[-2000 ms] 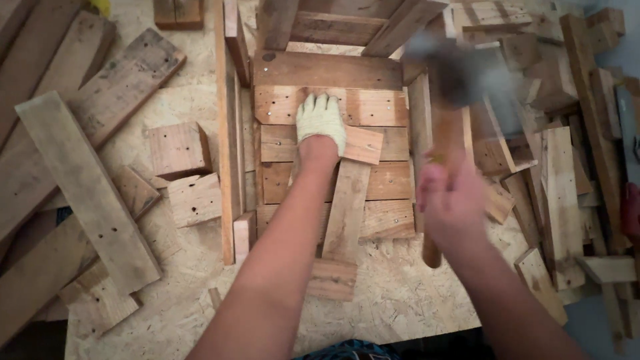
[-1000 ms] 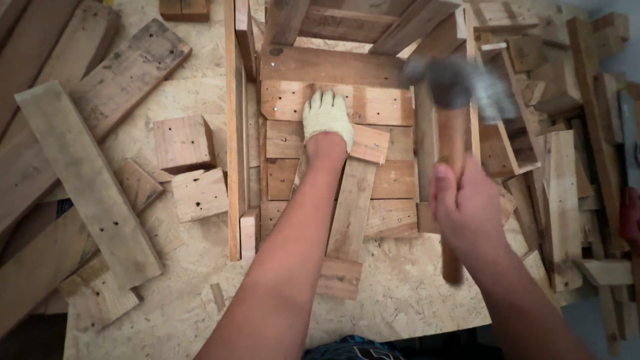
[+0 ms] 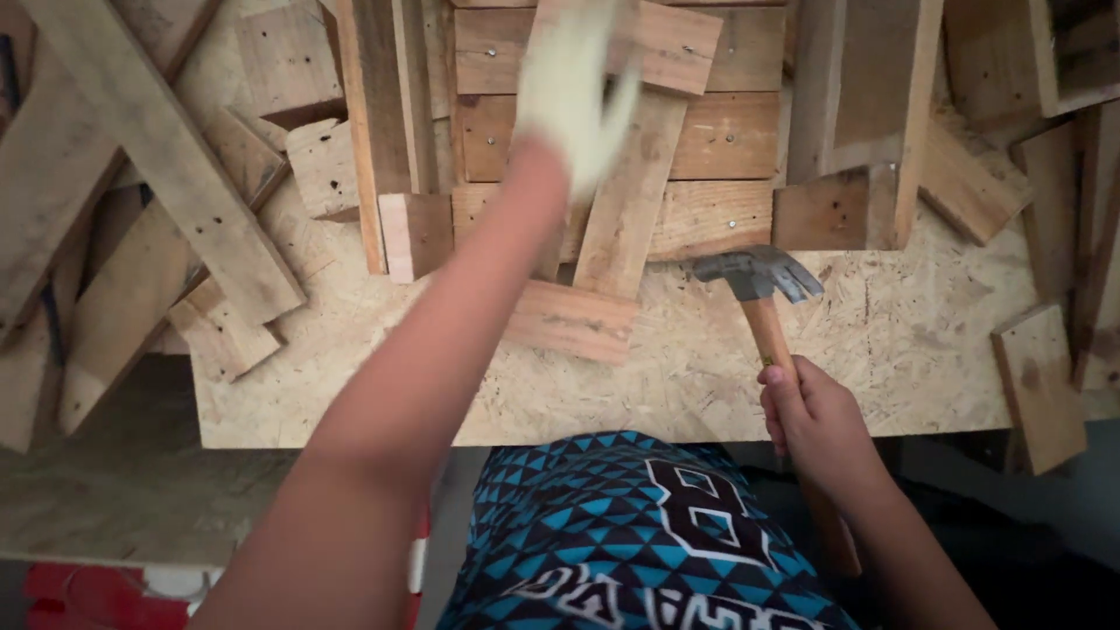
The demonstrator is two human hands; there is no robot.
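My left hand [image 3: 582, 96], in a pale work glove and blurred, is over the slatted middle of a wooden frame [image 3: 731, 136]; whether it holds anything does not show. Beneath and beside it lies a loose H-shaped wooden piece, its upright board [image 3: 632, 197] tilted between a short top block [image 3: 678, 45] and a short bottom block [image 3: 577, 319]. My bare right hand [image 3: 814, 411] grips the wooden handle of a claw hammer [image 3: 759, 273], whose head is just below the frame's lower edge. Nail heads show in the slats.
Long boards [image 3: 175, 166] cross each other at the left, with wood blocks [image 3: 289, 61] beside the frame. More offcuts [image 3: 1041, 385] lie at the right. The near edge of the OSB table [image 3: 682, 429] runs in front of my patterned clothing.
My right hand has lowered the hammer from its raised position to near the table's front. My left hand, earlier resting on the slats, is now blurred. The view has tilted down.
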